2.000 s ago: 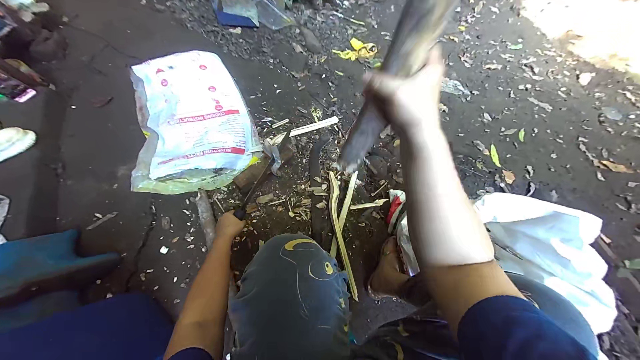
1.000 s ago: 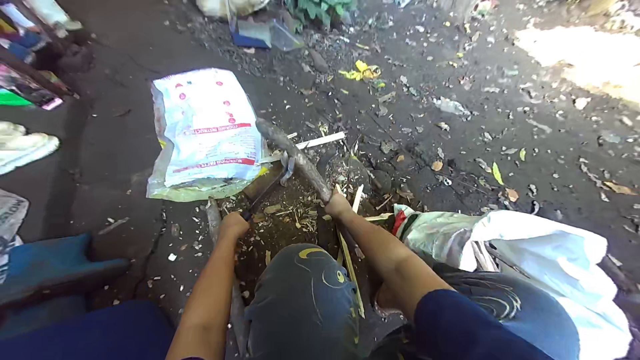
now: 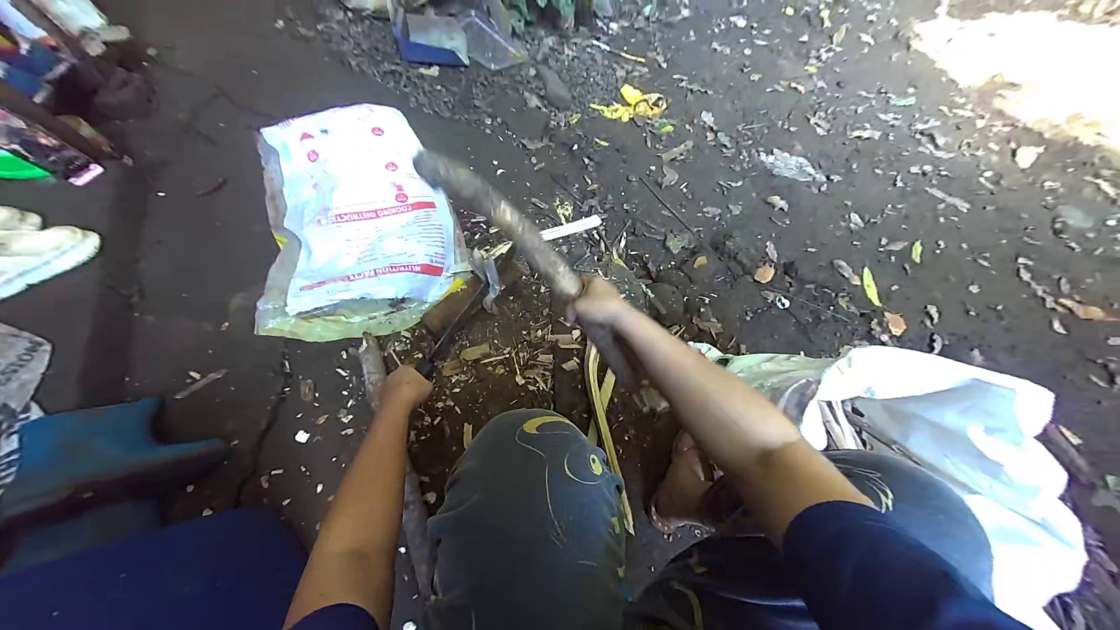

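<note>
My right hand (image 3: 598, 304) grips a thick wooden stick (image 3: 503, 214), whose far end reaches up and left over the edge of a printed plastic sack (image 3: 359, 210). My left hand (image 3: 408, 385) is closed on the dark handle of a long thin tool (image 3: 455, 331), perhaps a blade; its far part lies near a grey piece (image 3: 488, 278) I cannot make out, below the stick. A pale split strip of wood (image 3: 571, 228) lies beyond. Long pale strips (image 3: 604, 411) lie between my knee and foot. Wood chips (image 3: 525, 359) cover the ground between my hands.
An open white woven sack (image 3: 945, 420) with sticks inside stands at the right. At the left are a blue plastic object (image 3: 105, 446) and pale footwear (image 3: 44, 249). A blue and clear container (image 3: 433, 39) lies at the top. Another branch (image 3: 415, 525) lies beside my left forearm.
Two seconds ago the stick was raised at the upper right; one second ago it was down over the tool, pointing up and left, as it does now. My left hand keeps its hold.
</note>
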